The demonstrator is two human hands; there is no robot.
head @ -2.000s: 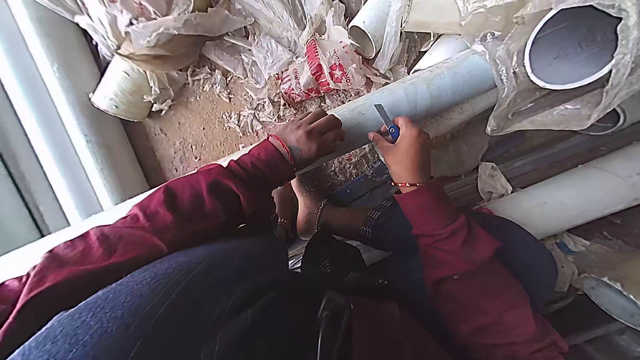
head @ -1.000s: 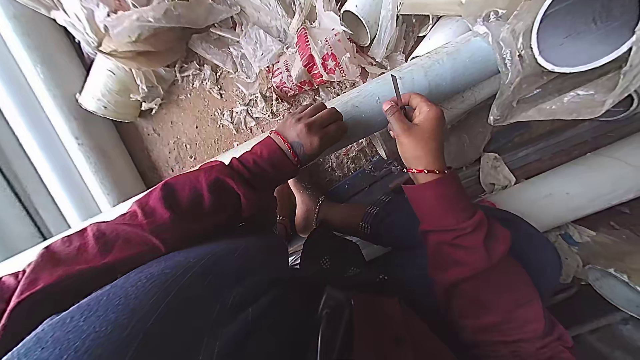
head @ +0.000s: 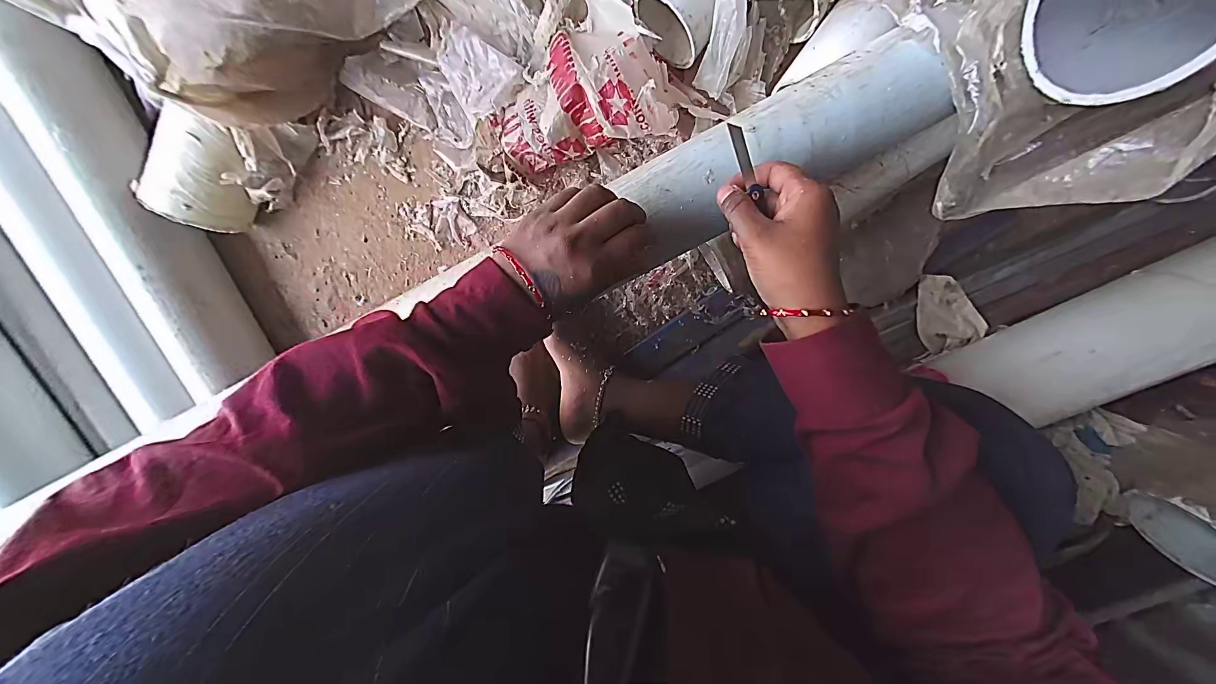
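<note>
A long pale blue-grey plastic pipe [head: 836,109] runs diagonally in front of me, from lower left to upper right. Over it lies my left hand [head: 584,242], its fingers curled around the upper side of the pipe. My right hand [head: 784,223] grips a small knife with a thin metal blade [head: 740,152] and a dark blue handle, mostly hidden in the fingers. The blade points up across the pipe, to the right of my left hand; whether it touches the surface cannot be told.
Crumpled clear plastic wrap and a red and white printed plastic bag [head: 608,95] lie beyond the pipe among shavings. A wide grey pipe end [head: 1121,43] is at upper right, another pipe [head: 1092,332] below it. Large pipes [head: 123,209] stand left, beside a wrapped pipe end [head: 195,171].
My right hand has shifted and turned with the knife, whose blade leaned further left two seconds ago and stood more upright over the pipe one second ago. The left hand stays on the pipe.
</note>
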